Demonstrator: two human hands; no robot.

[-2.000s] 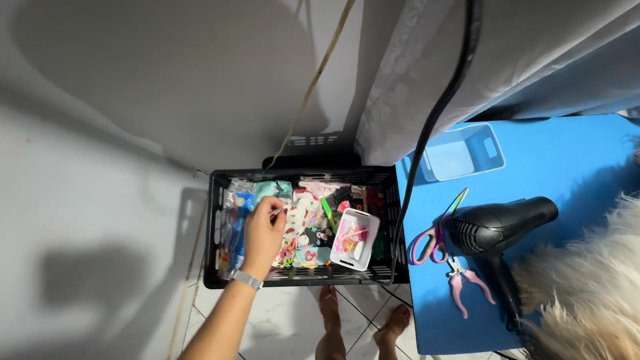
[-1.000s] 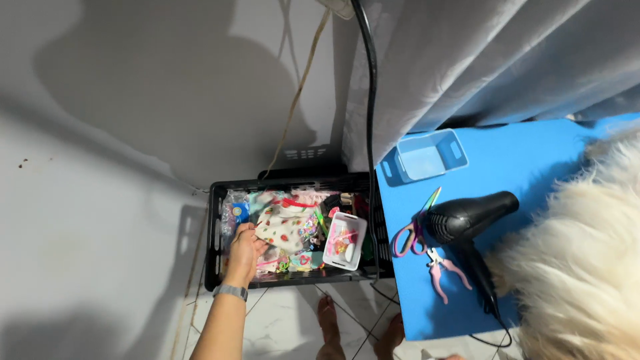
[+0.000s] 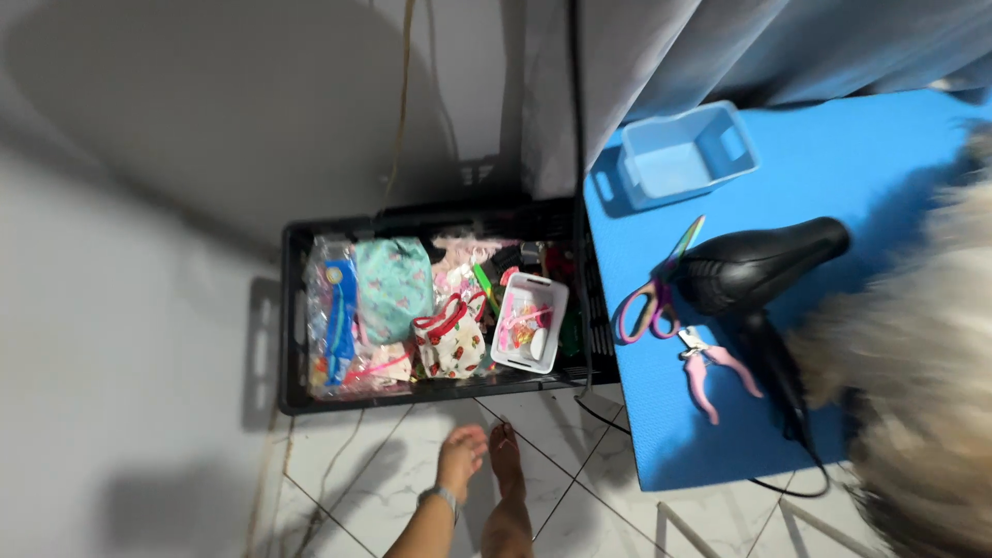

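My left hand [image 3: 463, 459], with a band on its wrist, hovers over the floor just below the black plastic crate [image 3: 288, 325]. Its fingers are loosely bent and nothing shows in them. Inside the crate lie a teal patterned cloth [image 3: 394, 288], a white cloth with red trim and a small red print [image 3: 452, 345], a blue packet [image 3: 339, 322] and a white plastic basket [image 3: 550, 291] of small items. My right hand is not in view.
A blue-topped table [image 3: 643, 434] on the right bears a light blue basket [image 3: 682, 159], rainbow-coloured scissors [image 3: 659, 298], pink-handled nail clippers [image 3: 701, 364] and a black hair dryer [image 3: 744, 267]. A fluffy-haired animal [image 3: 914, 349] is at the right edge. A black cord [image 3: 577, 155] hangs across the view.
My left hand has moved out of the crate, back toward me. The white cloth it was touching now lies bunched beside the white basket, and the teal cloth is more exposed.
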